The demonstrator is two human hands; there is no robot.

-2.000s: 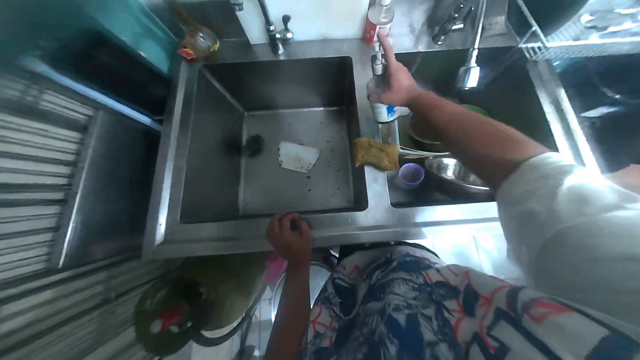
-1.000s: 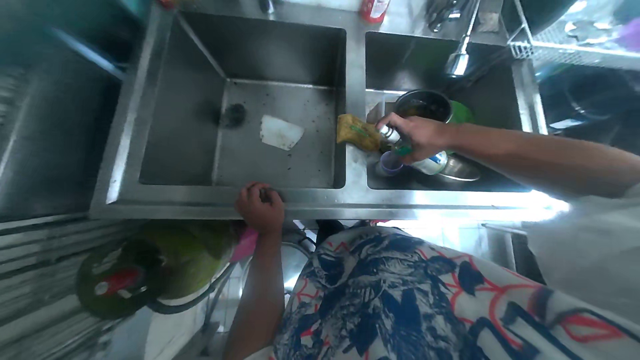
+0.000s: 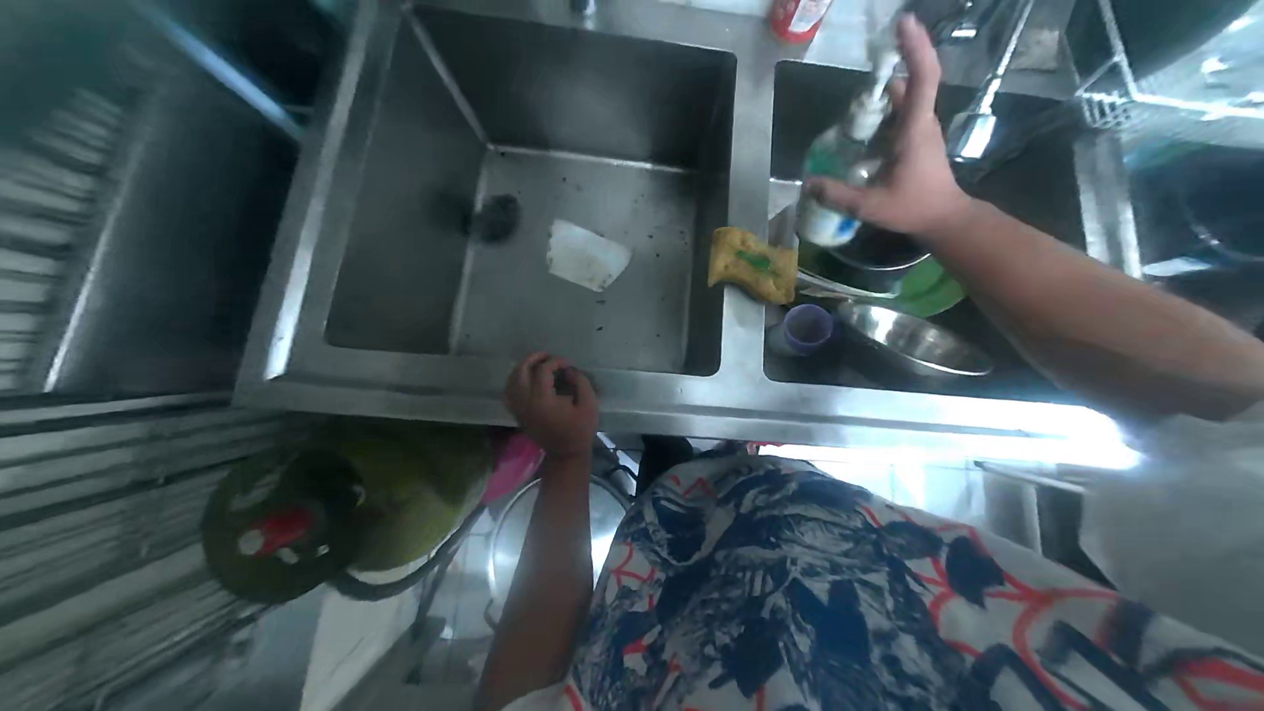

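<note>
My right hand (image 3: 904, 168) is around a clear pump bottle (image 3: 834, 183) with a white pump top, held upright over the right basin; its outline is blurred. Curled on the front rim of the steel double sink (image 3: 662, 390) is my left hand (image 3: 555, 400), with no object seen in it. A yellow sponge (image 3: 752, 265) lies on the divider between the basins. Under the bottle, the right basin holds a purple cup (image 3: 808, 328), a steel bowl (image 3: 913, 339), a green dish (image 3: 928, 288) and a dark pot, partly hidden. A white rectangular piece (image 3: 587, 255) lies in the left basin.
A faucet spout (image 3: 973, 133) reaches over the right basin. Behind the divider stands a red bottle (image 3: 798, 18). A white wire rack (image 3: 1111, 104) is at the right. Below the counter at left are a green container (image 3: 415, 484) and a round metal lid or pot (image 3: 553, 523).
My right hand has lifted the pump bottle from low over the right basin's dishes towards the back of the sink. My left hand stays at the front rim, and the sponge remains on the divider.
</note>
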